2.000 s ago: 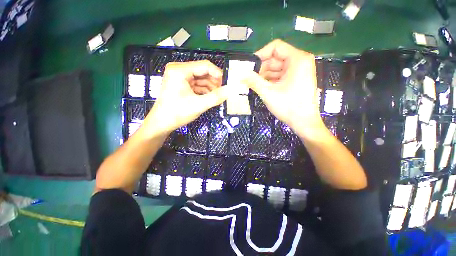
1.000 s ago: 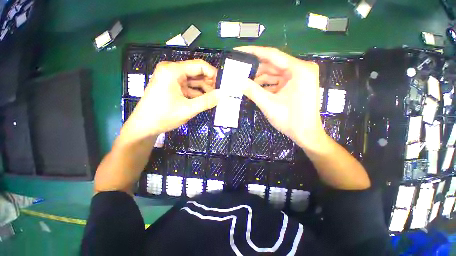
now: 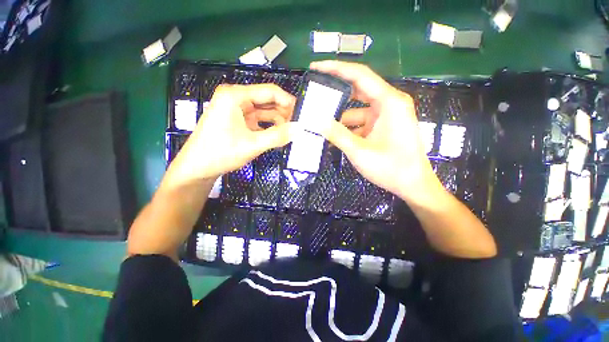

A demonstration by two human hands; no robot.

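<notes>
A black housing [image 3: 344, 88] is held up over the compartment tray, tilted slightly. A white two-part piece [image 3: 306, 153] lies against it; its upper half is within the housing's outline and its lower half hangs out toward me. My left hand [image 3: 244, 130] grips the left side, thumb at the join. My right hand [image 3: 374, 127] grips the right side, thumb on the join and fingers behind the housing. Whether the upper half is seated in the housing cannot be told. A small pale part shows just below the lower half.
The compartment tray [image 3: 267, 215] holds white squares in some pockets. A parts tray [image 3: 527, 294] on the right is crowded with white pieces and a circuit board [image 3: 556, 235]. A dark box [image 3: 87, 167] is at left. Several two-part pieces [image 3: 339, 43] lie on the green bench beyond.
The housing and white piece have tilted, the piece's lower end swinging left and its lower half turning from tan to bright white. Both hands stay on them. The view has shifted slightly.
</notes>
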